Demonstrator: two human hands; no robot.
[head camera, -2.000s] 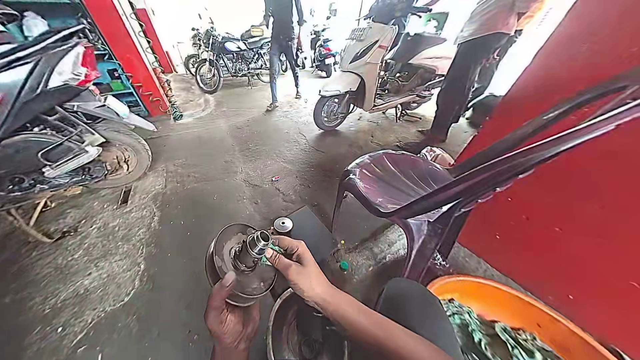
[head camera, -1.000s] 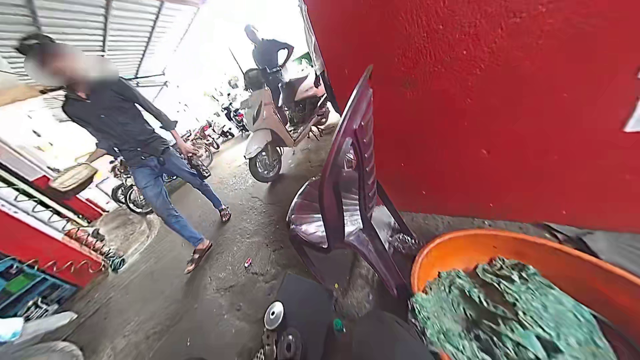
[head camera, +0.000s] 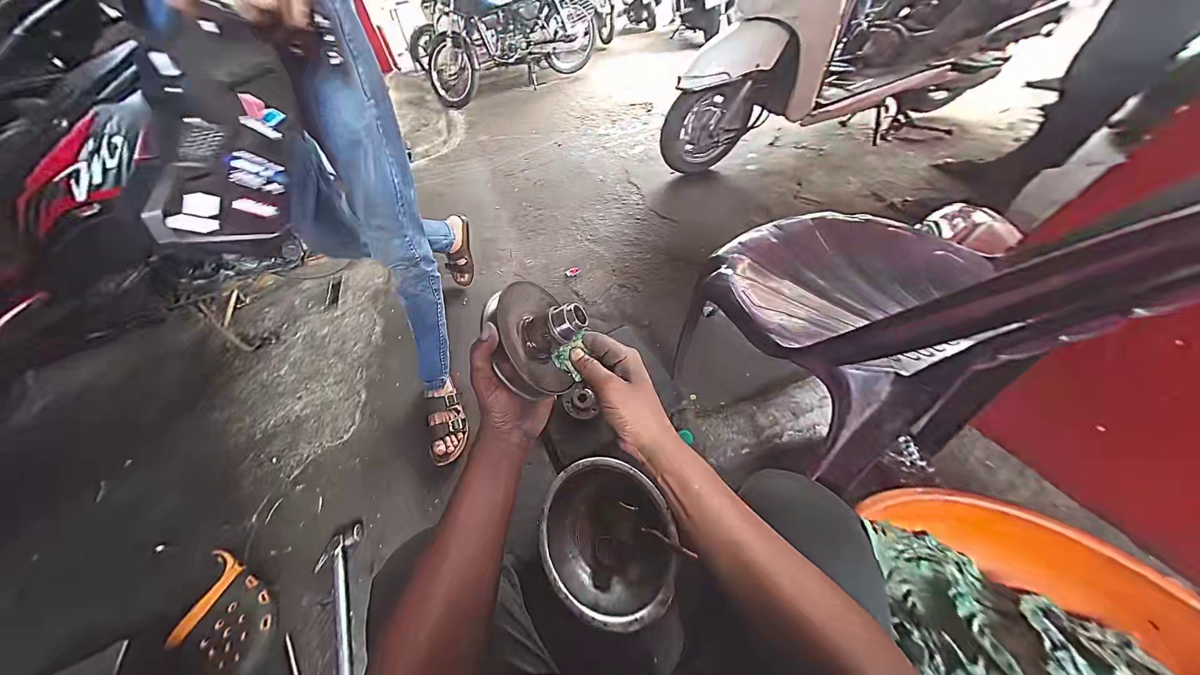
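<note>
My left hand (head camera: 506, 394) grips the rim of a round metal pulley plate with a central hub (head camera: 527, 339), tilted to face right. Between the thumb and fingers of my right hand (head camera: 619, 384) is a small green cloth scrap (head camera: 568, 356), pressed against the plate beside its shiny hub collar. Just below the plate lies a small round metal part (head camera: 580, 402) on a dark flat surface. A metal bowl (head camera: 609, 544) with a thin stick over its rim sits between my knees.
A person in jeans (head camera: 375, 178) stands close at left. At right are a plastic chair (head camera: 844, 272) and an orange tub (head camera: 1041, 534) of green rags. A hammer-like metal tool (head camera: 343, 591) lies lower left. A scooter (head camera: 787, 75) stands ahead.
The view has swung widely and back. Both hands, out of sight one second ago, are in view with the plate and cloth. The person in jeans has come nearer, on the left.
</note>
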